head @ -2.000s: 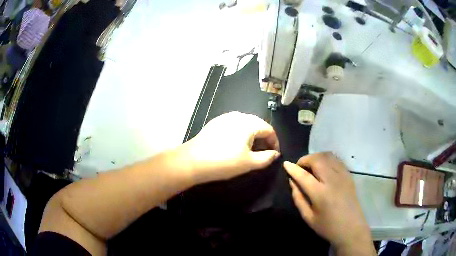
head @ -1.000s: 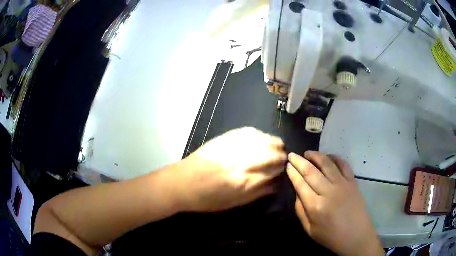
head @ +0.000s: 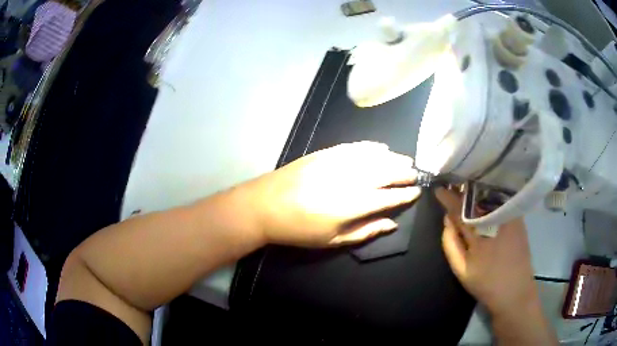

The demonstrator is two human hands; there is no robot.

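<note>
A dark garment panel (head: pixel 325 290) lies on the white machine table, under the sewing machine head (head: pixel 500 128). A dark placket with pale stitch rows (head: pixel 314 101) runs along its left side. My left hand (head: pixel 345 192) lies palm down on the panel, fingers spread, fingertips beside the presser foot (head: pixel 424 178). A dark patch pocket (head: pixel 385 244) shows below its fingers, its lower end pointed. My right hand (head: pixel 484 260) rests at the panel's right side, its fingers partly hidden behind the machine's white curved guard (head: pixel 541 182); whether it grips cloth cannot be seen.
A pile of black cut panels (head: pixel 81 128) stands at the left. A small metal block (head: pixel 357 7) lies at the far table edge. A pale oval plate (head: pixel 392 67) is left of the machine head. A reddish-brown phone-like case (head: pixel 590 290) lies at the right.
The view has moved closer to the machine head. The panel is flatter and the pocket now shows. My left hand has spread from a closed pose and moved up to the presser foot, with my right hand alongside.
</note>
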